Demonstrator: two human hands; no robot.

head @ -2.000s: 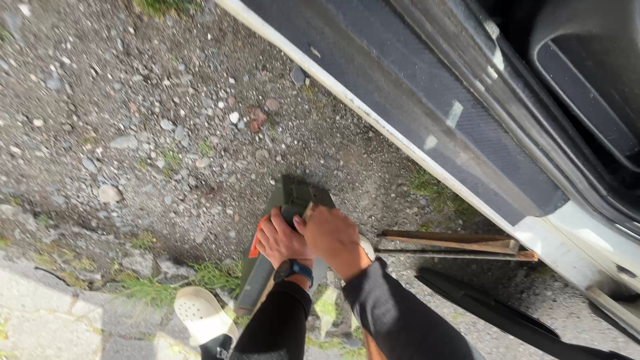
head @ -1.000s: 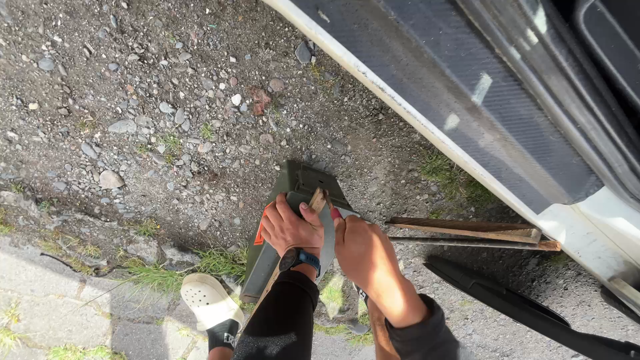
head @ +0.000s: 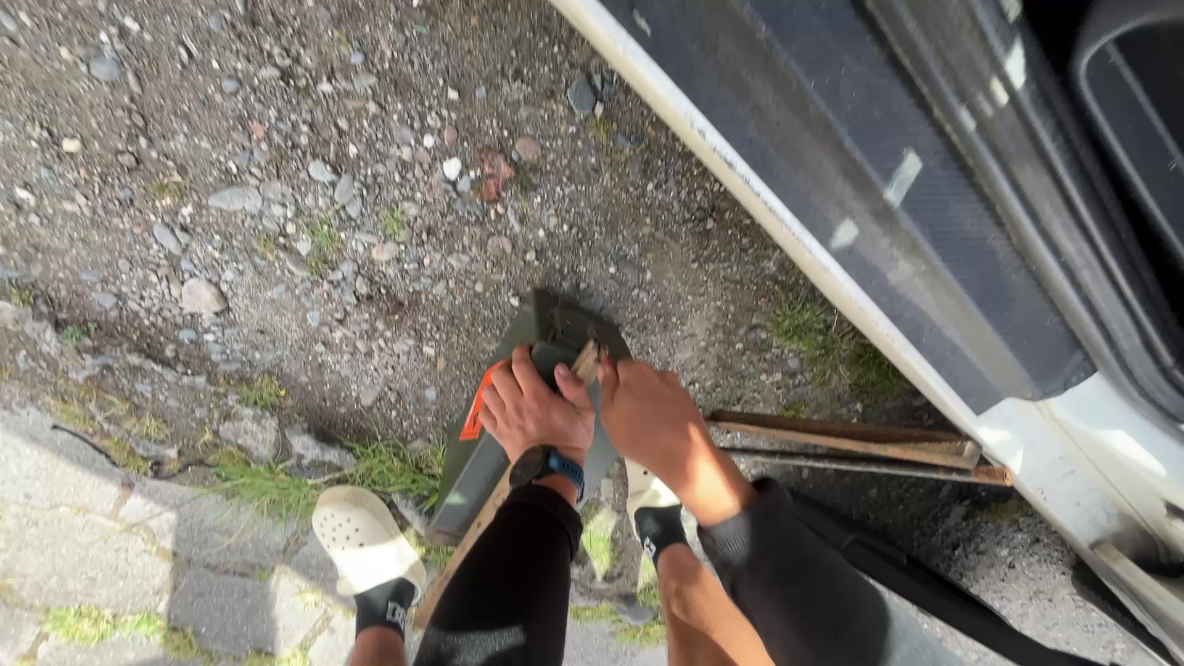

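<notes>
My left hand (head: pixel 536 407), with a watch on its wrist, presses on a dark green box (head: pixel 548 314) that has an orange label on its side. Its thumb lies against a wooden strip (head: pixel 586 361), whose cut-looking end shows above the fingers; wood also shows below, beside the sleeve. Just to the right, my right hand (head: pixel 652 421) is closed in a fist around a bladed hand tool. The tool's grey blade (head: pixel 601 430) shows blurred between the two hands; its exact kind cannot be told, and the fist hides most of the handle.
A vehicle's open door sill (head: pixel 860 203) crosses the upper right. Wooden pieces (head: pixel 842 439) lie on the ground beside it, with a long black part (head: pixel 925 583) below them. Pale clogs (head: pixel 365 536) are on my feet. Gravel, grass tufts and paving stones (head: pixel 74 518) surround the box.
Since a second ago, my right hand has moved up toward the strip's end and the blade shows less. My left hand stays on the box.
</notes>
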